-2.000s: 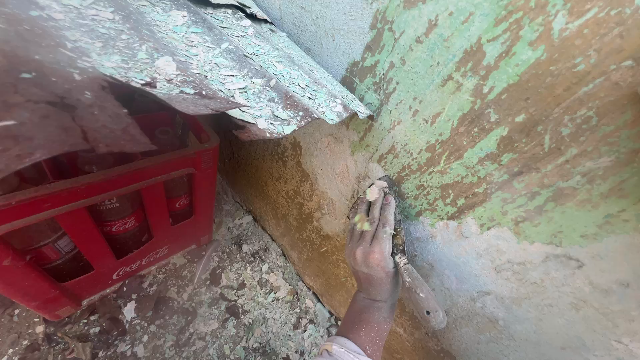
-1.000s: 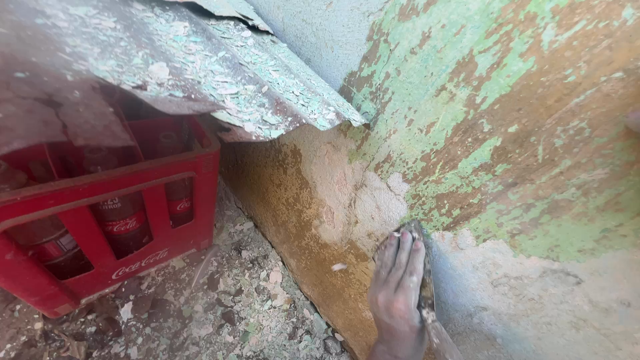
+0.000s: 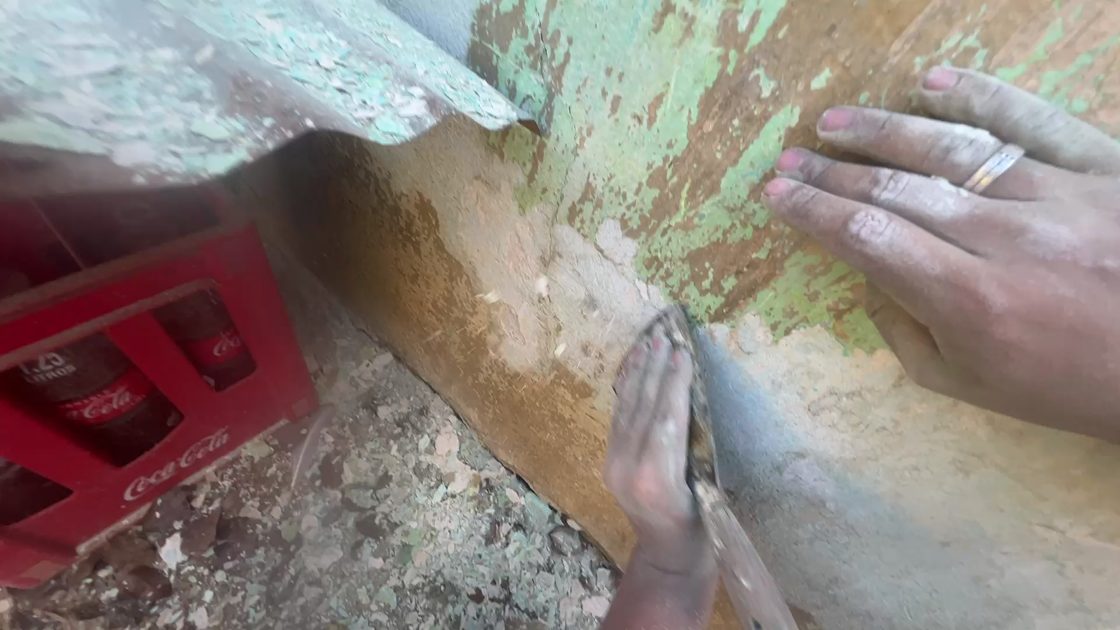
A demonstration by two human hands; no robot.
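Note:
Near the lower middle, my left hand (image 3: pixel 652 429) holds a dirty scraper or trowel (image 3: pixel 703 437), its fingers laid along the blade and its handle slanting down to the right. The tool's tip is at the lower edge of the peeling green paint on the wall (image 3: pixel 647 114), beside a patch of bare pale plaster (image 3: pixel 604 284). My left thumb is hidden. On the right, my right hand (image 3: pixel 980 254), dusty and with a ring on one finger, lies over the wall with its fingers apart and pointing left; no tool shows in it.
A red Coca-Cola crate (image 3: pixel 284 350) with bottles stands at the left. Above it, a corrugated sheet (image 3: pixel 306 87) covered in paint flakes juts out, its edge reaching the wall. Paint chips and debris litter the ground (image 3: pixel 385 507) along the wall's foot.
My right hand has come into view from the right, over the wall. My left hand, with the tool, has shifted up and left along the wall since one second ago.

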